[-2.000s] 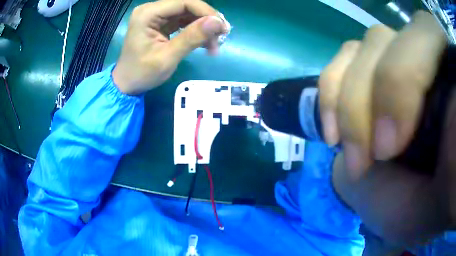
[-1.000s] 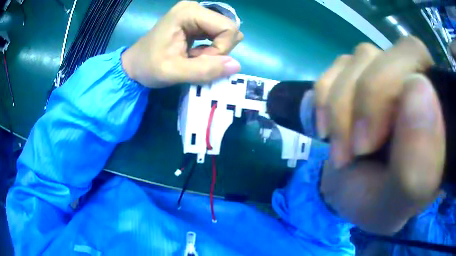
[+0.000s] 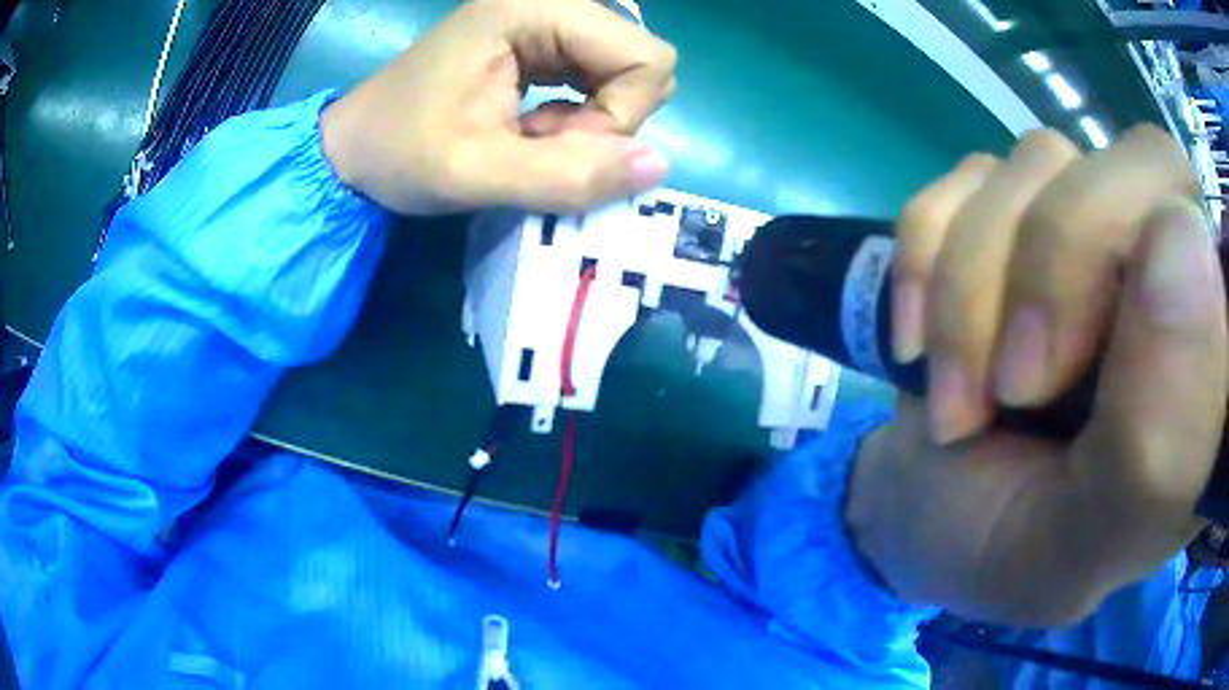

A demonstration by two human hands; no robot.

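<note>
A white plastic housing (image 3: 537,317) with an arched cut-out lies on the green bench, its left side raised a little. A dark square part (image 3: 700,233) sits in its top bar. A red wire (image 3: 573,330) runs down its left arm and hangs past the bench edge beside a black wire (image 3: 466,502). My right hand (image 3: 1051,324) is closed around a black electric screwdriver (image 3: 815,286), its front end over the housing's top bar. My left hand (image 3: 519,115) is at the housing's upper left corner, thumb and forefinger curled near each other; whether it holds anything is unclear.
A bundle of black cables (image 3: 223,84) lies at the upper left. A round clear rim (image 3: 623,10) shows behind my left hand. A pale rail (image 3: 950,74) runs along the bench's far side. My blue sleeves and smock fill the near side.
Since the first frame, my left hand has come down from the round dish to the housing's corner. The housing's left side has tilted up. The screwdriver has stayed over the top bar.
</note>
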